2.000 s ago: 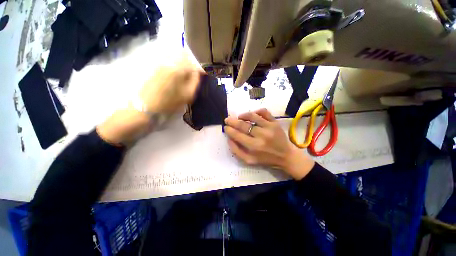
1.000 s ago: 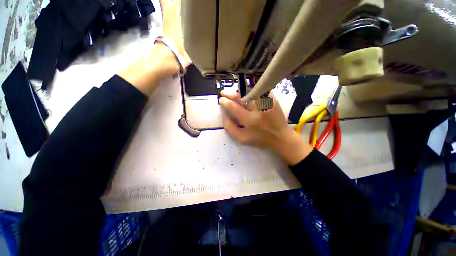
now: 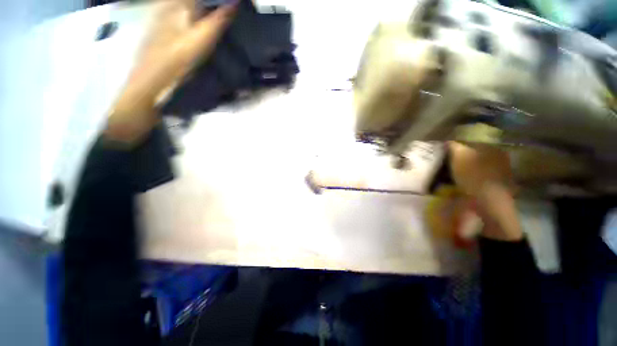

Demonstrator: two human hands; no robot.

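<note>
The view is blurred. My left hand is at the upper left, over the edge of the pile of black cut pieces; whether it grips one cannot be told. My right hand is at the right, under the sewing machine head, beside the black strips and above the scissors. Its fingers are hidden behind the machine. No black piece shows under the needle area. A black rectangular piece lies partly under my left forearm.
The white table has its front edge across the lower part of the view. A dark curved guide sits at the table slot. Blue crates are below the table. Dark cloth hangs at the right.
The view has shifted. My left hand has moved from beside the needle to the black pile. My right hand has left the needle area and moved right, towards the strips and scissors.
</note>
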